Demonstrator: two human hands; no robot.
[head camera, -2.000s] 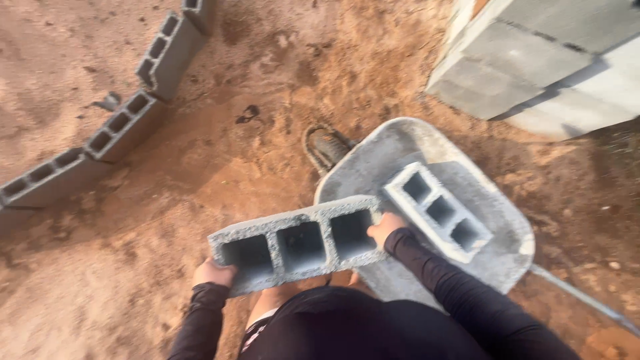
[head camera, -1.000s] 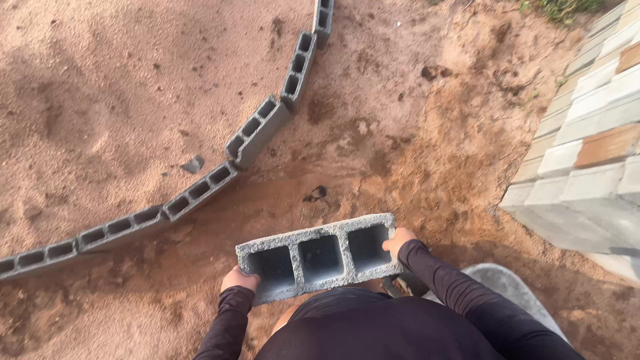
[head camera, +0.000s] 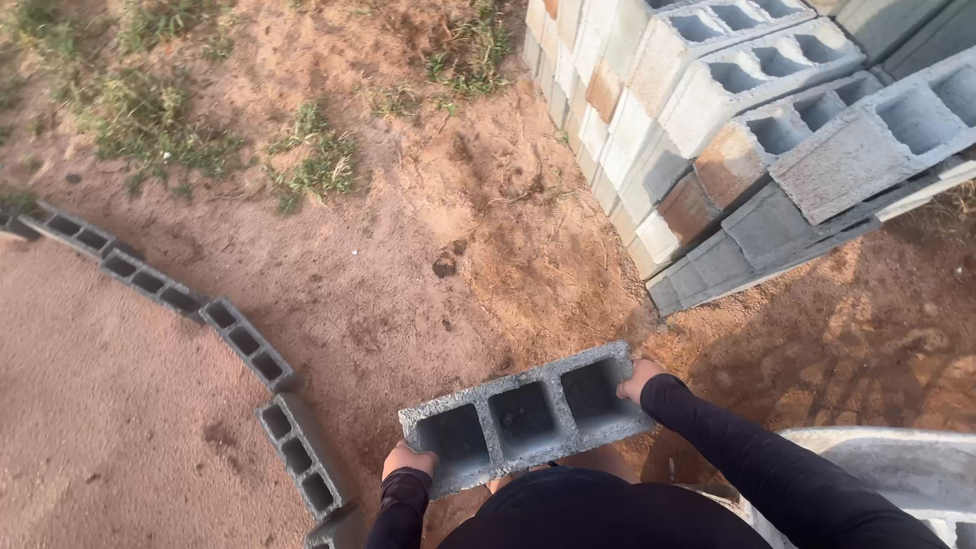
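Note:
A grey three-cell concrete block (head camera: 526, 419) is held level in front of my body, its openings facing up. My left hand (head camera: 409, 460) grips its left end and my right hand (head camera: 640, 380) grips its right end, thumbs on the rim near the outer cells. The fingers under the block are hidden. Ground shows beyond it. To the left, a curved row of similar concrete blocks (head camera: 242, 339) stands on the sandy soil, cells upward.
A tall stack of concrete blocks (head camera: 770, 130) rises at the upper right. The metal wheelbarrow (head camera: 884, 457) is at the lower right, with a block (head camera: 945, 531) partly visible in it. Grass tufts (head camera: 316, 152) grow at the upper left.
The view has swung strongly, bringing the block stack more into sight. Both hands keep hold of the same block. The wheelbarrow, beside me earlier, now shows only at the lower right.

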